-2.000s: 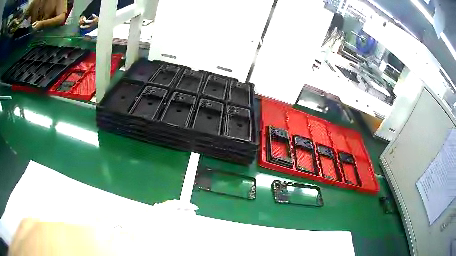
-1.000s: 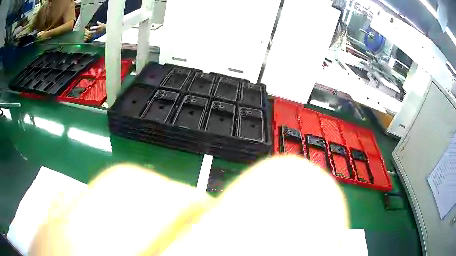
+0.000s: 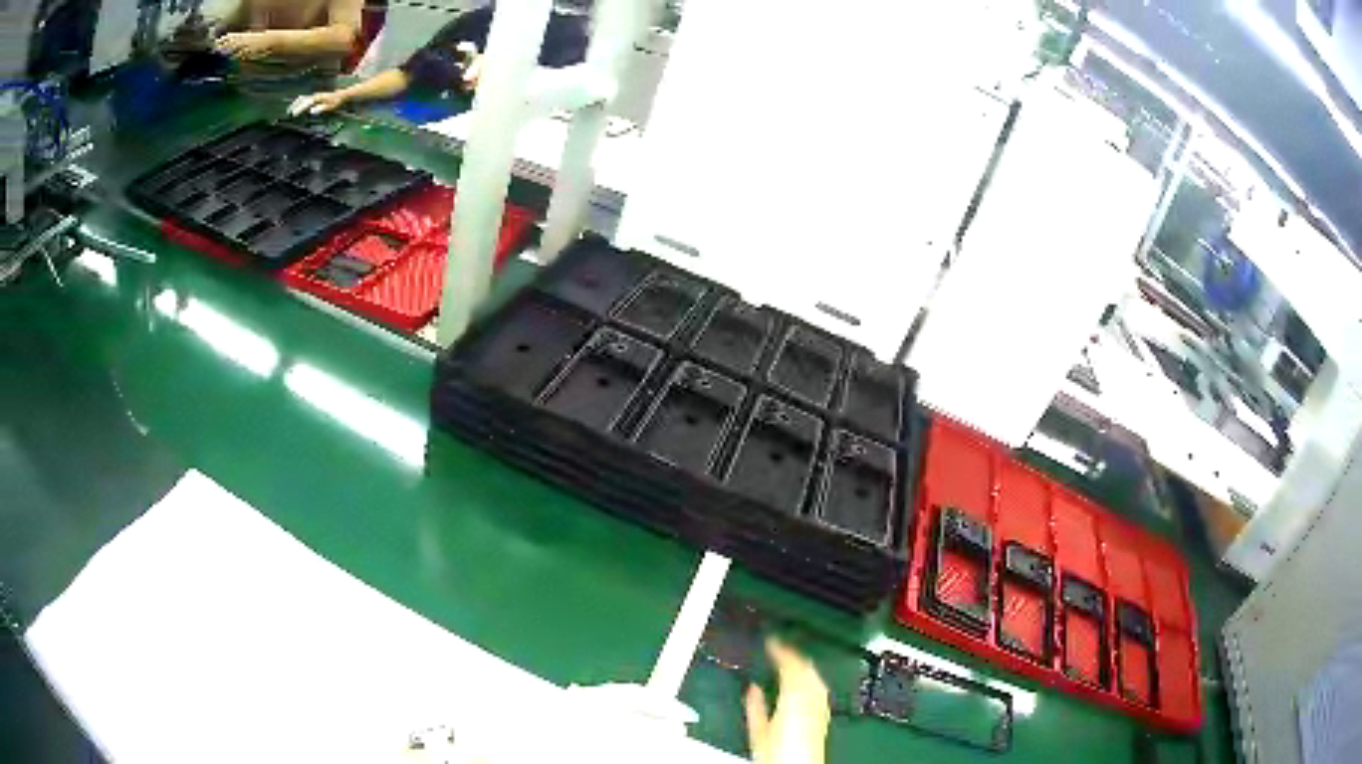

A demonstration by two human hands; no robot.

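Note:
My right hand (image 3: 795, 708), small and blurred, reaches up from the bottom edge, right of centre. Its thumb and fingers are over a black phone middle frame (image 3: 729, 636) lying flat on the green surface; whether they grip it cannot be told. A second black middle frame (image 3: 944, 699) lies flat just to the right. My left hand cannot be made out. A large white sheet (image 3: 284, 627) fills the lower left, with a small dark-and-pale bit (image 3: 433, 740) at its bottom edge.
A thick stack of black trays (image 3: 672, 500) stands behind the hand. A white strip (image 3: 690, 624) runs from it to the sheet. Right is a red tray (image 3: 1062, 679) holding several black frames. White posts (image 3: 486, 194) and another red tray (image 3: 400, 293) are left. Two people's arms show behind.
The view has swung left, so trays and frames sit further right and lower. The large, overexposed blurred shapes at the bottom are gone; a small hand now shows at the left loose frame.

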